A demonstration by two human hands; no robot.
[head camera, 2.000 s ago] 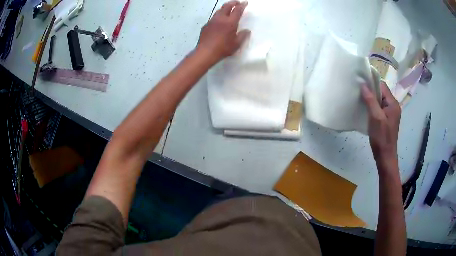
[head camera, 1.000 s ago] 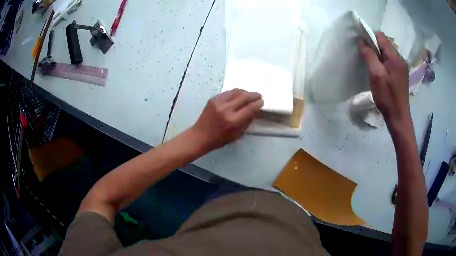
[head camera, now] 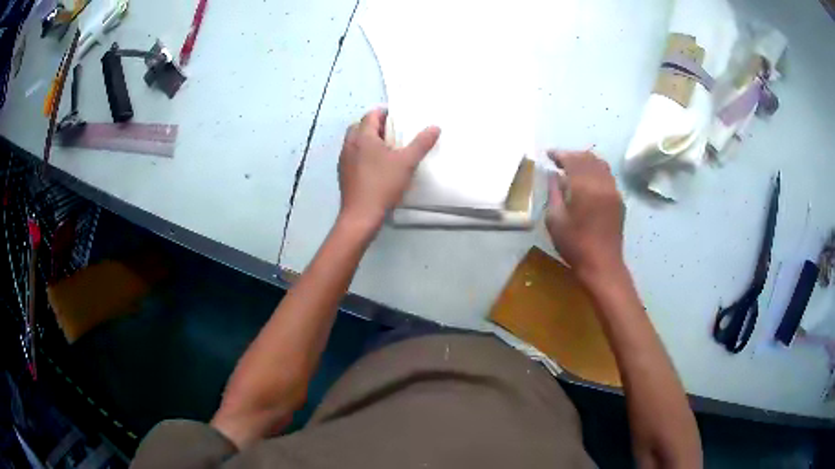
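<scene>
A flat stack of white fabric pieces (head camera: 467, 110) lies in front of me, its near end folded or layered. A tan card label (head camera: 520, 187) shows at its near right corner. My left hand (head camera: 380, 165) is on the stack's left edge, thumb on top and fingers at the side. My right hand (head camera: 581, 201) is at the right edge, fingers bent and slightly blurred; whether it grips cloth is unclear. A tied white bundle (head camera: 673, 119) with a tan card under a mauve strip lies at the right.
An orange-brown pattern piece (head camera: 554, 316) lies at the near table edge, partly under my right forearm. Shears (head camera: 753, 275) and a black bar (head camera: 798, 302) lie at the right. A clear pinkish ruler (head camera: 124, 138), another black bar (head camera: 116, 85), a metal attachment (head camera: 165, 70) and a red pen (head camera: 194, 32) lie at the left.
The white piece my right hand held at the right is now at the stack. My right hand has moved left to the stack's edge. My left hand has shifted to its left edge.
</scene>
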